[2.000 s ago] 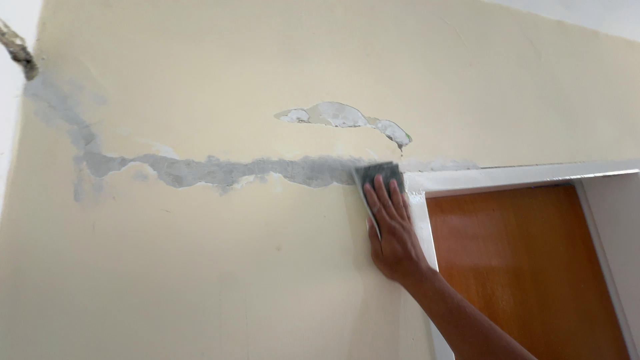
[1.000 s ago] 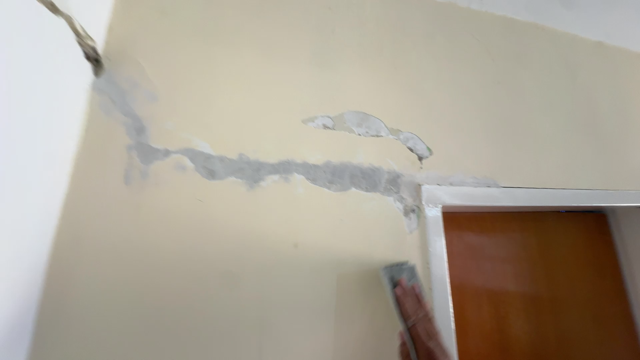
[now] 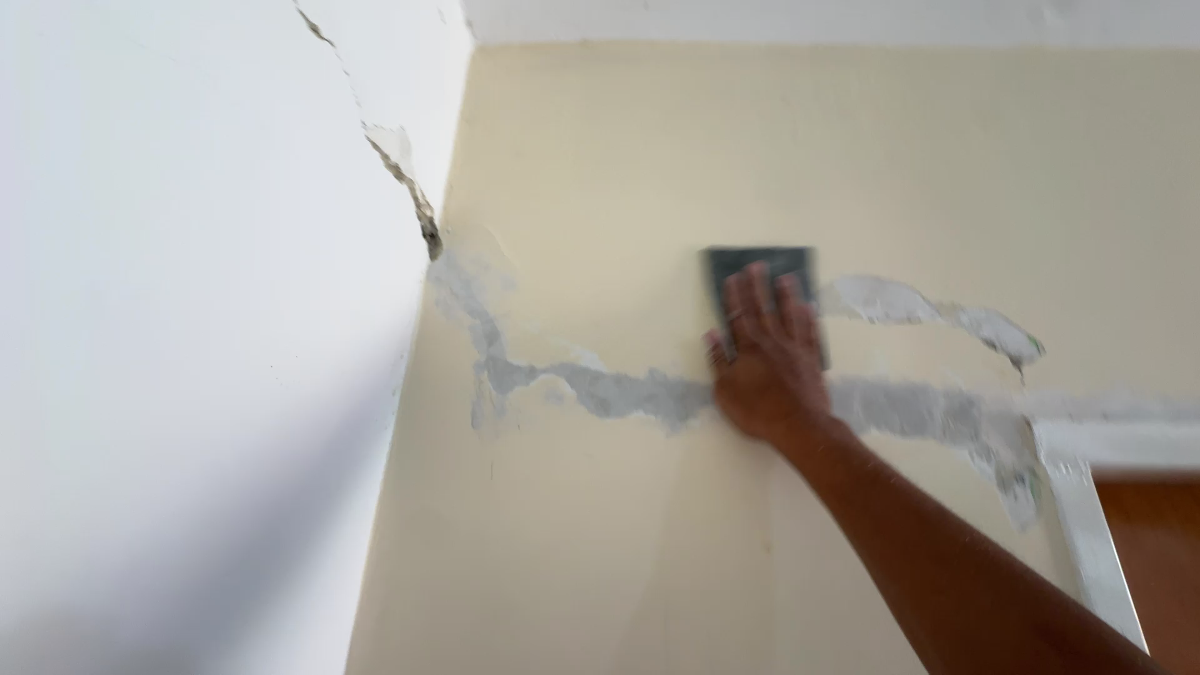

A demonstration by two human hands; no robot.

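My right hand point(image 3: 771, 361) presses a dark grey sheet of sandpaper point(image 3: 764, 258) flat against the cream wall point(image 3: 600, 169), fingers pointing up and partly blurred. The sheet's top edge and corners show beyond the fingertips; the palm hides its lower part. Below and on both sides of the wrist runs an uneven band of grey filler point(image 3: 619, 392). Right of the sheet, a chipped patch point(image 3: 881, 298) shows pale plaster where the paint has come off. My left hand is not in view.
At the left stands a white wall point(image 3: 187, 187) with an open crack point(image 3: 403, 178) running down to the corner. A white door frame point(image 3: 1078, 525) with a brown door point(image 3: 1153, 562) is at the lower right. A pale ceiling point(image 3: 797, 21) borders the top.
My right hand has moved with the sheet from beside the door frame up and left, to just left of the chipped patch. The view has shifted left.
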